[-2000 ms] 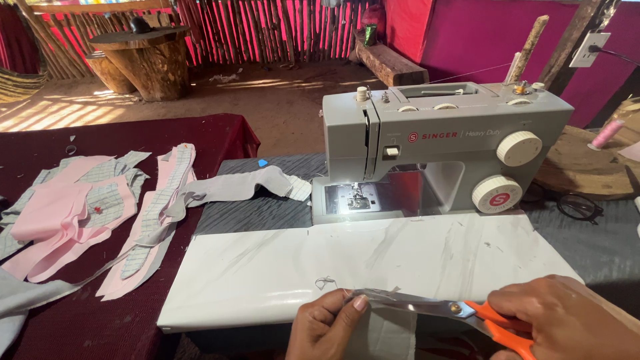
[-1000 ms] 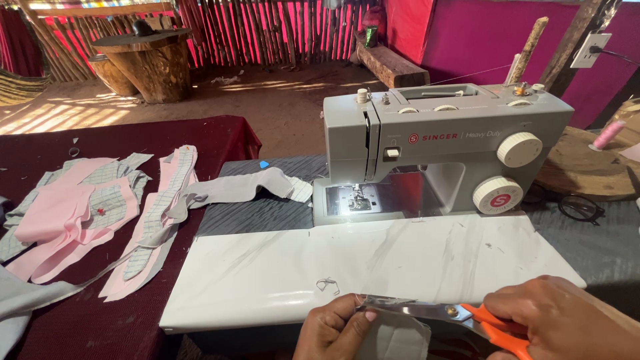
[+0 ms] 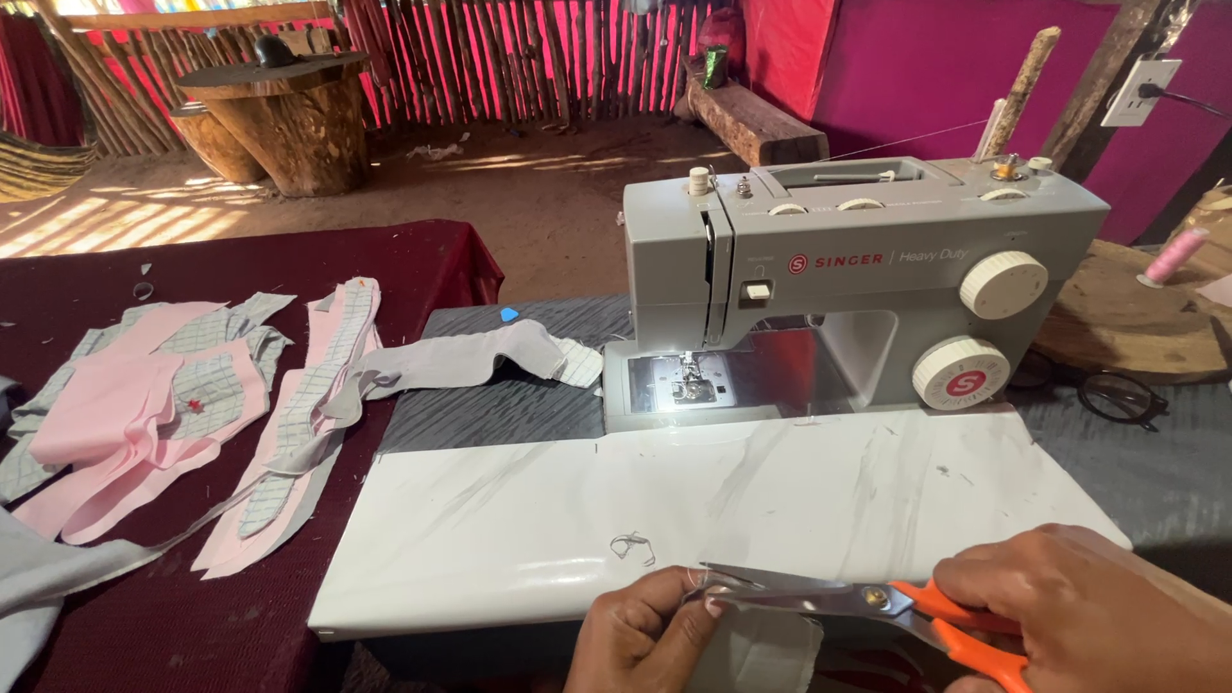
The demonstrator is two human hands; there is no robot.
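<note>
At the table's front edge, my left hand (image 3: 643, 630) pinches the edge of a light grey fabric piece (image 3: 760, 650) that hangs down. My right hand (image 3: 1088, 616) holds orange-handled scissors (image 3: 874, 598), whose slightly parted blades reach the fabric edge at my left fingertips. Behind both hands stands a grey Singer sewing machine (image 3: 866, 241) with its lamp lit over the presser foot. A grey fabric strip (image 3: 443, 361) runs left from near the machine's bed. A small tangle of thread (image 3: 632, 549) lies on the white marbled surface (image 3: 481, 520).
Pink and grey checked fabric pieces (image 3: 106, 414) lie on the dark red cloth (image 3: 404, 269) at left. Black-framed glasses (image 3: 1121, 397) and a pink thread spool (image 3: 1172, 258) on a wooden slab (image 3: 1126, 318) are at right. A wooden bench (image 3: 756, 120) and stump table (image 3: 289, 125) stand behind.
The fabric below my left hand shows a different amount and lie than in the earlier frames. My hands remain near the front edge, with the scissors still in the right one.
</note>
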